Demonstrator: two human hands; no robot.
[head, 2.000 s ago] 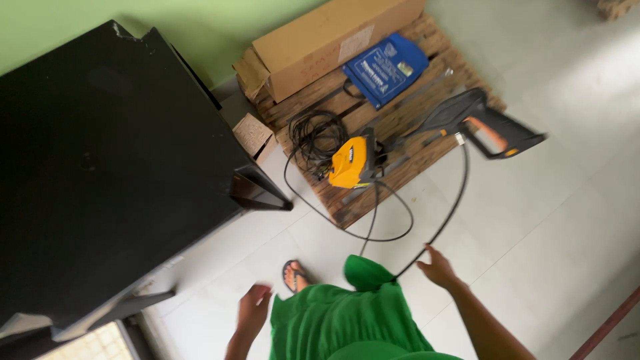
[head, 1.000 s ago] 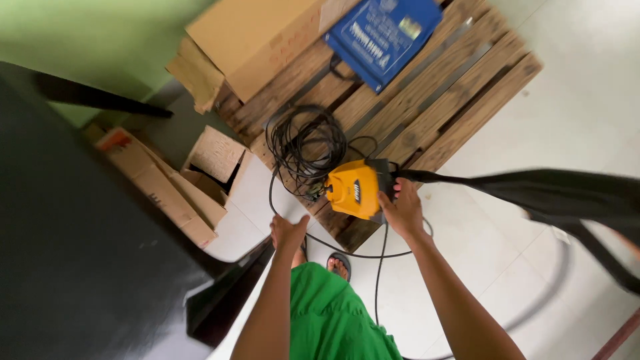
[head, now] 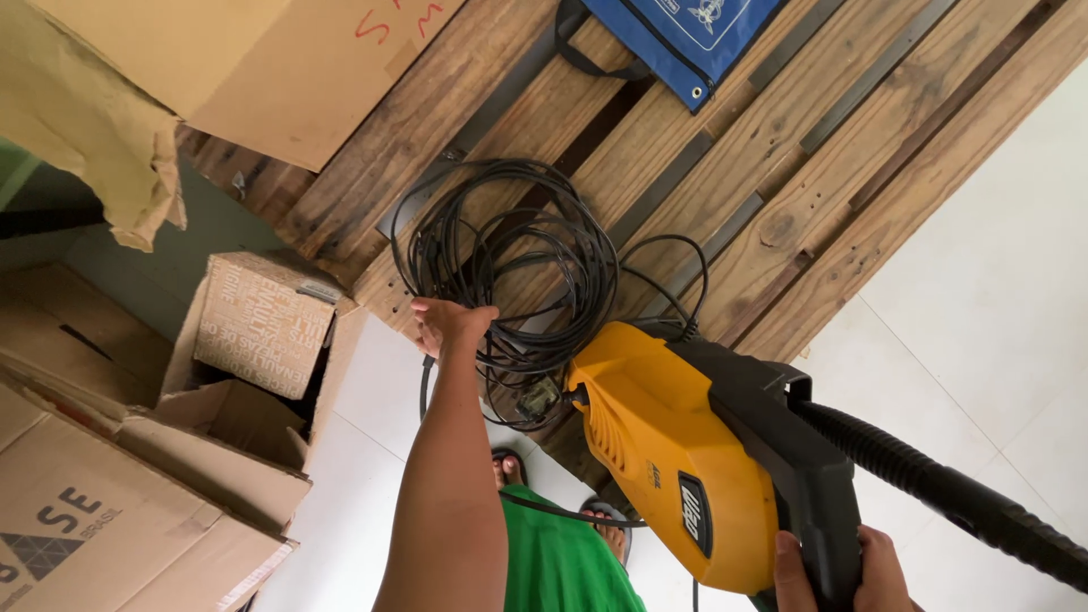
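Note:
My right hand grips the black handle of a yellow and black Wap pressure washer, tilted in front of me at the lower right. A ribbed black hose or lance extends from its handle side to the right edge. My left hand is at the lower left side of a coil of black cable or hose lying on a wooden pallet. Its fingers are bent around the strands at the coil's edge; the fingertips are partly hidden. A small dark fitting sits beside the washer's end.
A large cardboard box and a blue zip bag rest on the pallet. Several opened cardboard boxes stand at the left. My feet, in sandals, are on the tiled floor by the pallet's corner.
The washer, low by the pallet before, is now raised toward me in my right hand. My left hand has moved onto the coil. The view has come closer to the pallet.

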